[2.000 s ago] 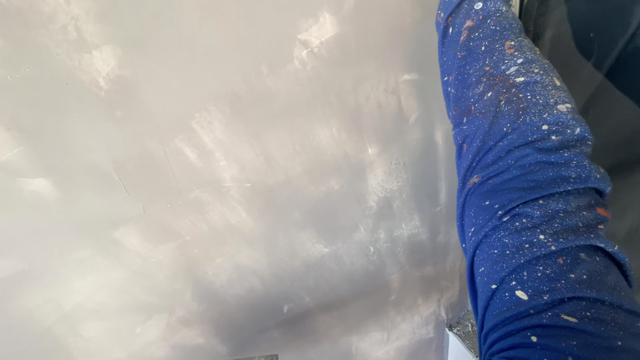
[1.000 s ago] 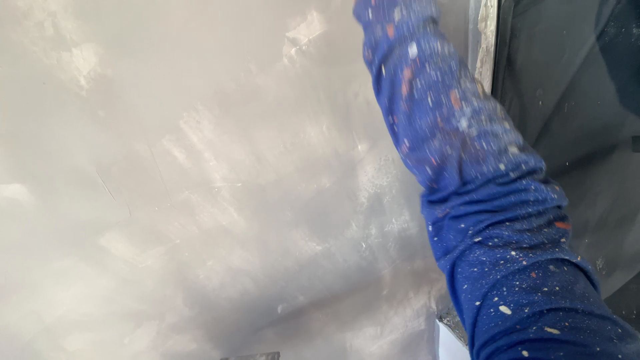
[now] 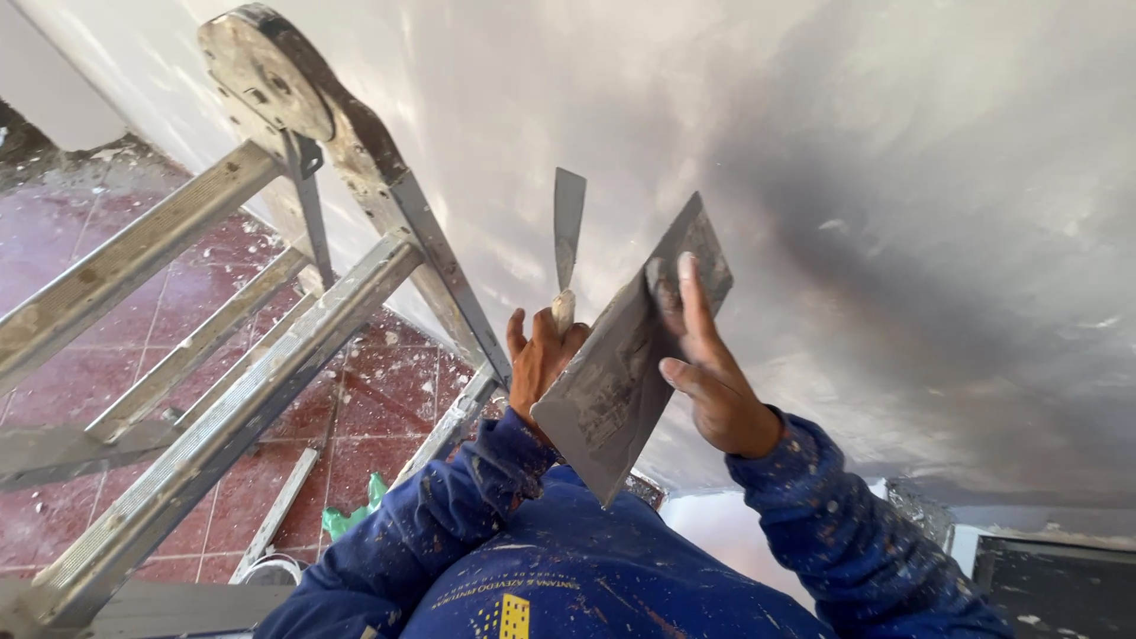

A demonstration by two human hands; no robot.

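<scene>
My left hand (image 3: 540, 359) grips the pale handle of a putty knife (image 3: 570, 217), its narrow metal blade pointing up towards the wall. A broad rectangular steel trowel (image 3: 612, 390), smeared with grey compound, is tilted between my hands and partly overlaps the left one. On its right side is my right hand (image 3: 719, 382), with thumb and forefinger spread at the blade; its other fingers and the trowel's handle cannot be made out clearly. A wall (image 3: 887, 177) with a patchy grey-white finish lies beyond both hands.
An aluminium ladder (image 3: 240, 404) stands close on the left, its hinge (image 3: 266, 75) near the wall. Below are a splattered red tiled floor (image 3: 373, 399), a green plastic bag (image 3: 355, 510), a metal strip (image 3: 277, 515) and a bucket rim (image 3: 271, 568). A dark framed panel (image 3: 1056, 581) is lower right.
Earlier, one blue sleeve reached up along the wall and moved left. Now both hands, the putty knife and the trowel show in front of my body. The view has swung to include the ladder.
</scene>
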